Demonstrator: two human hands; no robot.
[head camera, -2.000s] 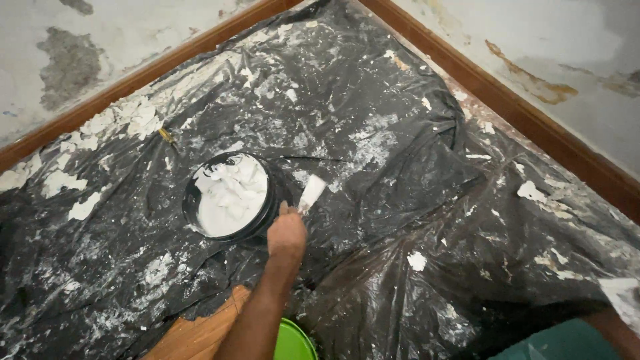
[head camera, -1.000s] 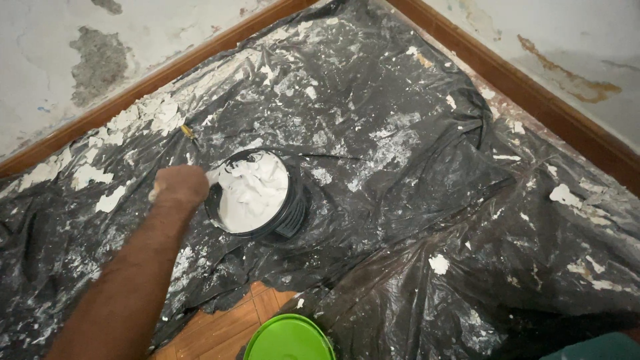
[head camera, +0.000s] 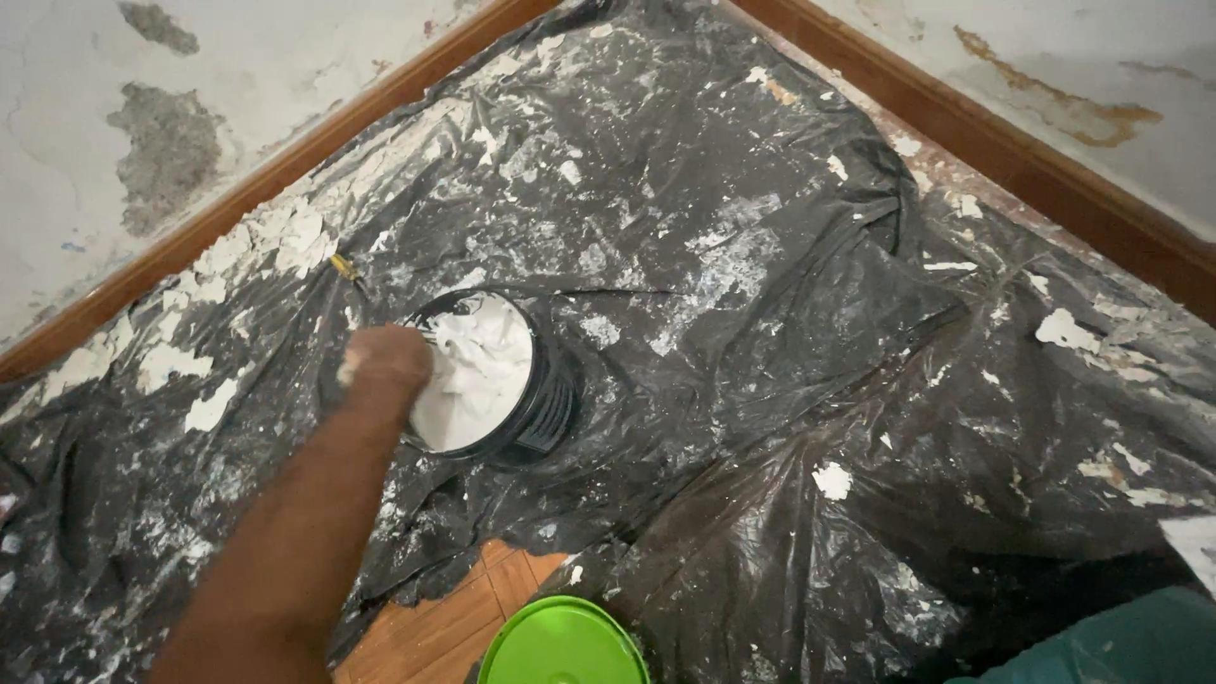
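Note:
My left hand (head camera: 389, 361) is closed at the left rim of a black plastic bucket (head camera: 553, 404) of white filler paste (head camera: 480, 370). It grips a putty knife, mostly hidden by the fingers and the rim. The bucket stands on a crumpled black plastic sheet (head camera: 646, 408) speckled with white flakes and smears. A green plastic lid (head camera: 562, 646) lies at the bottom edge of the view. My right hand is not in view.
Behind the bucket lies a small yellow-handled tool (head camera: 344, 267). Wooden baseboards (head camera: 950, 95) meet at the far corner below patchy walls (head camera: 313, 57). Wood flooring (head camera: 456, 617) shows near the lid. Teal fabric (head camera: 1121, 641) is at the lower right.
My left hand has moved from the bucket's right side to its left rim. The putty knife's blade, plain to see two seconds ago, is now mostly hidden.

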